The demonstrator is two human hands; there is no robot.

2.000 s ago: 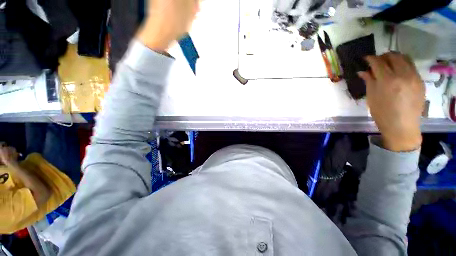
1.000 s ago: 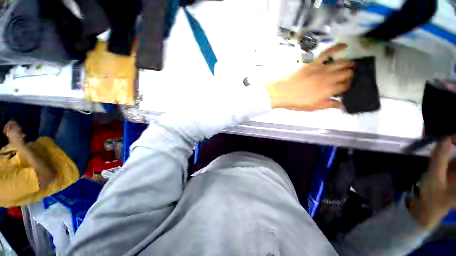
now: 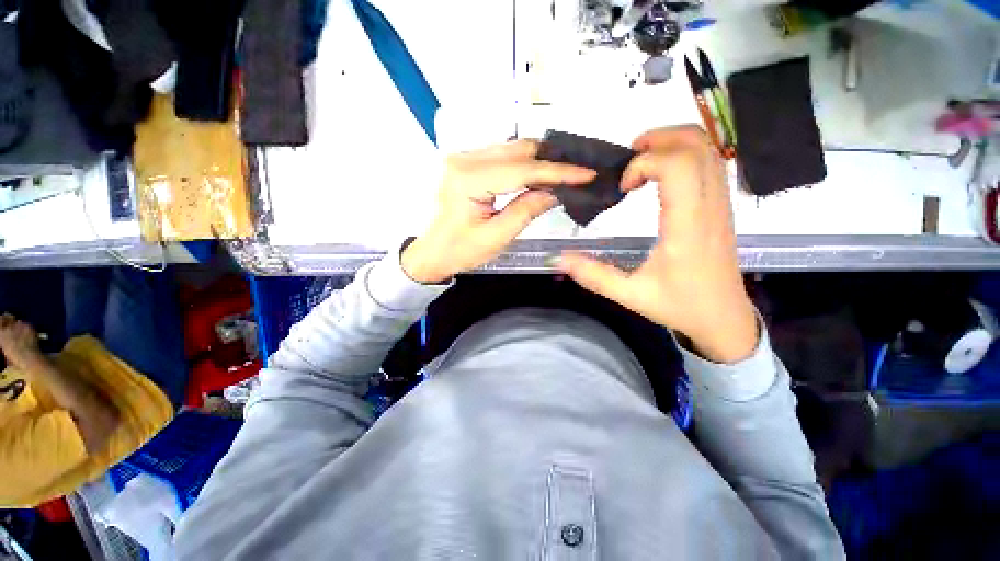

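A small black fabric piece point(image 3: 590, 195) is held above the front of the white table, between my two hands. My left hand point(image 3: 483, 203) pinches its left side between fingers and thumb. My right hand point(image 3: 685, 236) touches its upper right edge with bent fingertips, its thumb spread apart below. A stack of cut black pieces point(image 3: 776, 126) lies to the right. The needle area point(image 3: 656, 68) is at the top, beyond my hands.
Orange snips point(image 3: 703, 106) and a green pen point(image 3: 722, 110) lie left of the stack. A blue strip point(image 3: 400, 68) lies diagonally at left. Dark cut pieces point(image 3: 274, 77) and a shiny brown board point(image 3: 189, 175) are farther left. A person in yellow point(image 3: 82, 411) is at lower left.
My left hand has moved left from the stack with a black piece. My right hand has come in from the far right, without the dark thing beside it earlier, and touches the piece.
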